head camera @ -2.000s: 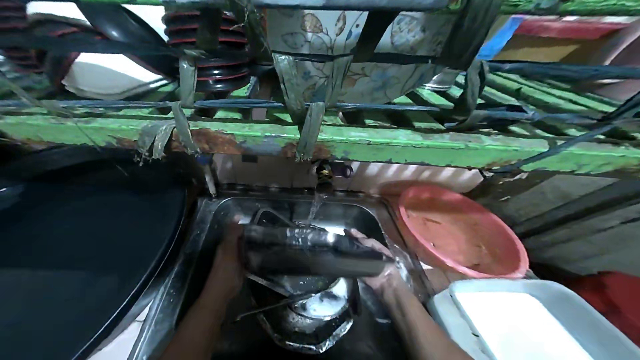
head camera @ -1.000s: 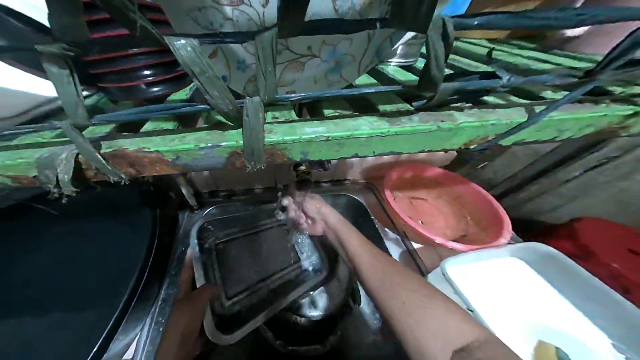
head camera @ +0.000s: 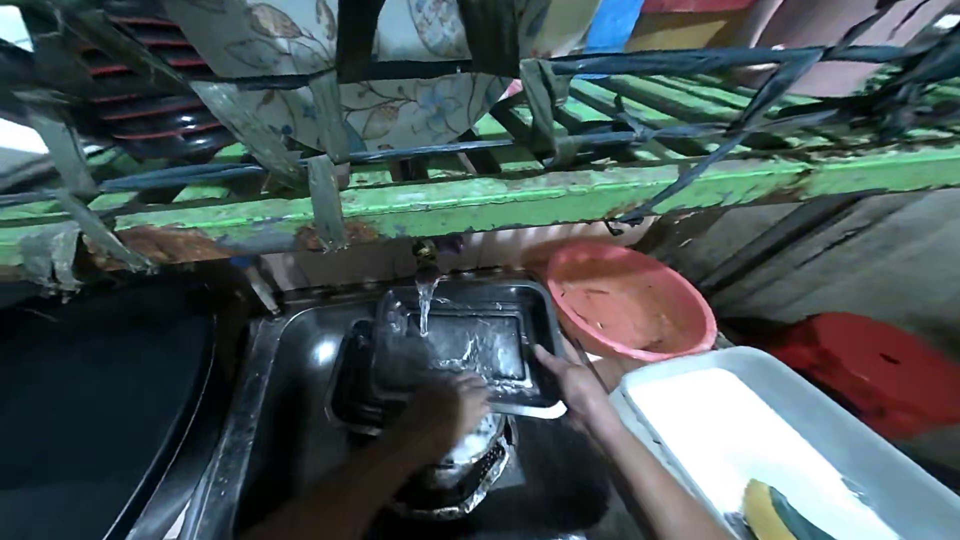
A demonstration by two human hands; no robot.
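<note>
A dark rectangular metal tray is tilted under the running tap, and water falls onto its inner face. My right hand grips its right edge, thumb on the rim. My left hand, blurred, touches the tray's near edge; whether its fingers grip is hard to tell. Behind and left of this tray, the edge of another dark tray shows. Below them in the steel sink lie a round metal pot or lid and crumpled foil, partly hidden by my left hand.
A green slatted rack with bowls crosses above the sink. To the right stand a pink plastic basin, a pale tub holding whitish liquid and a yellow-green sponge, and a red plastic item. A large black round surface lies left.
My right hand has moved from beneath the tap to the tray's right edge. My left hand has gone from the tray's left side to its near edge. The tray now sits farther right under the water.
</note>
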